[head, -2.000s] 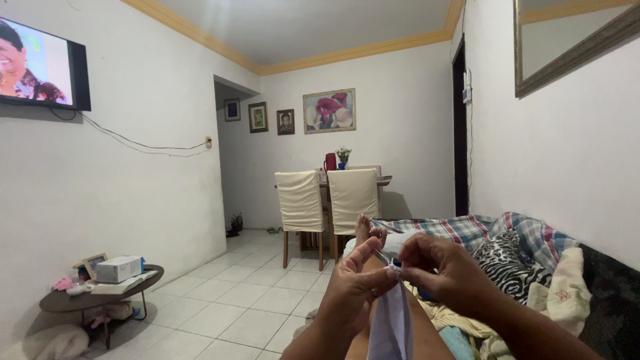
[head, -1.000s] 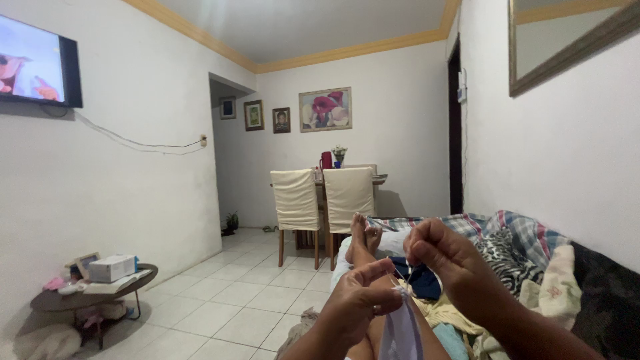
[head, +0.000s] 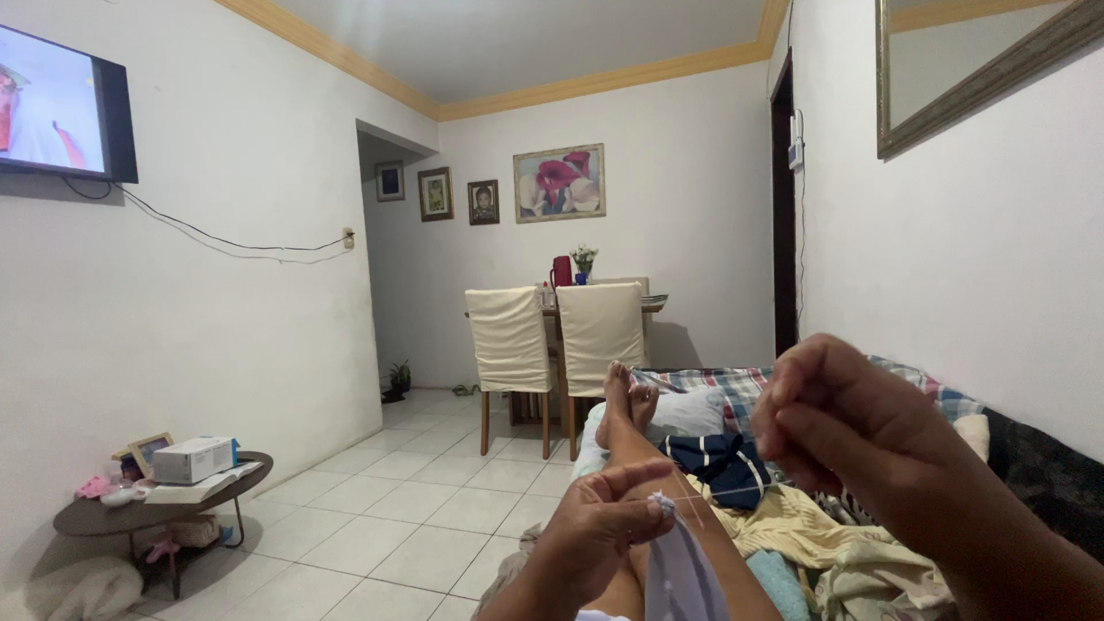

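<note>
My left hand point(head: 608, 526) pinches the gathered top of a white cloth point(head: 686, 561) between thumb and index finger. The cloth hangs down over my outstretched legs point(head: 651, 457). A thin white thread point(head: 724, 494) runs from the pinched gather to the right, toward my right hand point(head: 837, 423). The right hand is raised at the right, its fingertips brought together; the thread seems to lead to them, and whether a needle is between them cannot be made out.
Clothes lie beside my legs: a navy striped garment point(head: 720, 466) and a yellow cloth point(head: 793, 526). A plaid blanket point(head: 750, 388) covers the sofa. On the left stands a low table point(head: 250, 479) with a box point(head: 195, 460). Two covered chairs point(head: 509, 341) stand at a dining table farther back.
My right hand has moved away from the left hand, to the right, and a length of thread now stretches from the cloth. The left hand still pinches the cloth.
</note>
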